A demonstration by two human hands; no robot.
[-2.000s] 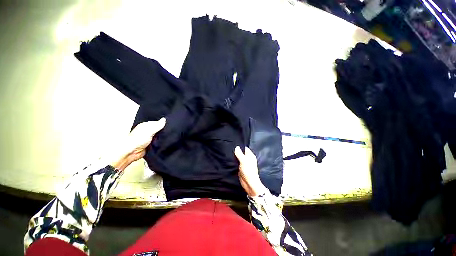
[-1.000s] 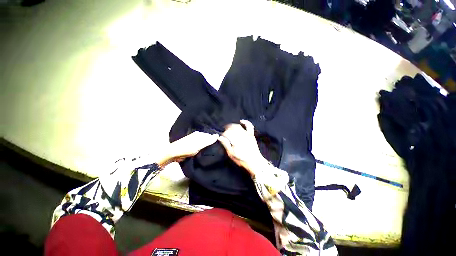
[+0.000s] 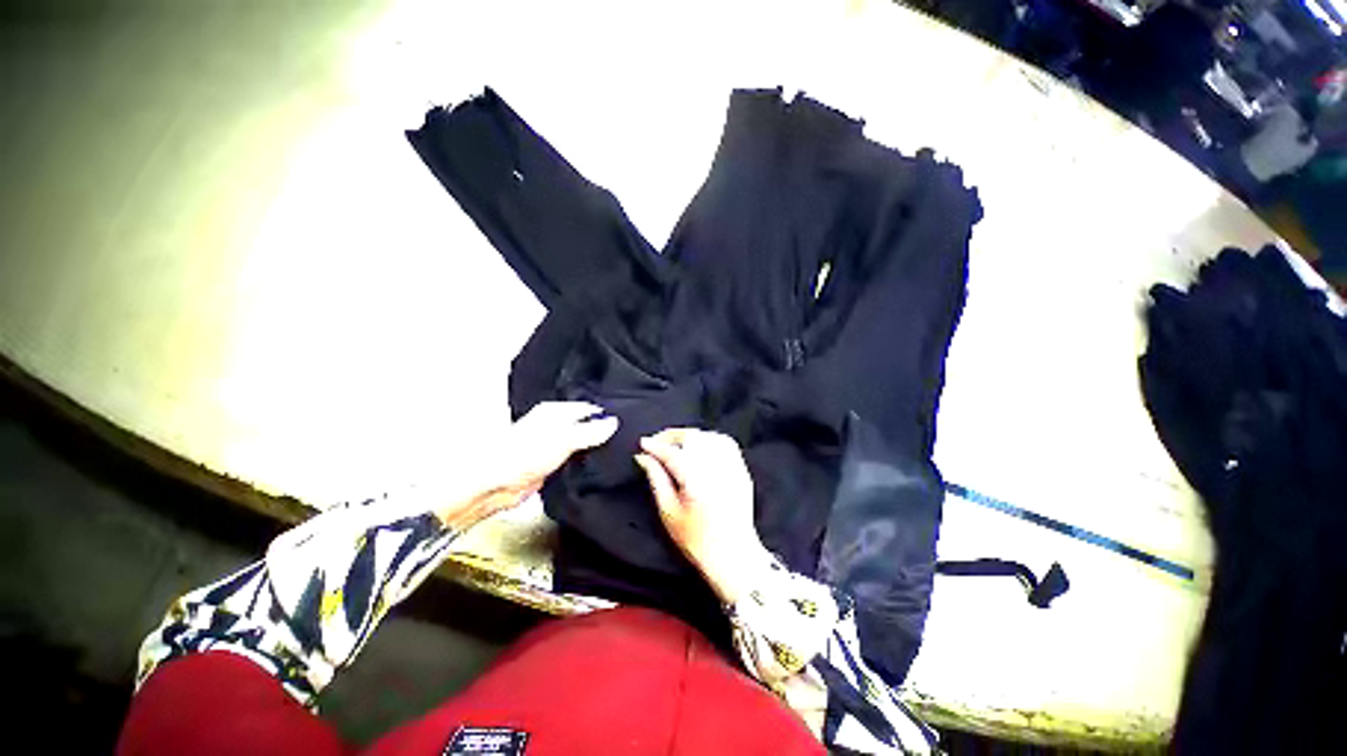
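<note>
Black trousers (image 3: 635, 355) lie rumpled on top of a stack of trousers (image 3: 872, 251), with one trouser leg (image 3: 517, 192) out to the upper left. My left hand (image 3: 569, 431) is on the cloth near the waist, its fingertips pinching the fabric. My right hand (image 3: 697, 480) is just right of it, thumb and finger together on the cloth. A small gap separates the hands. A shinier grey-black pocket bag (image 3: 882, 517) shows at the right. The waist edge is partly hidden by my right arm.
A blue measuring tape (image 3: 1071, 529) lies right of the stack, with a curled black strip (image 3: 1012, 573) below it. A large black pile of trousers (image 3: 1256, 443) hangs over the cream table (image 3: 266, 325) at the right. Cluttered items show at the upper right.
My hands came together from the sides of the waist opening, then moved slightly apart and lower. The opening has collapsed and the cloth lies flatter. The view has shifted left.
</note>
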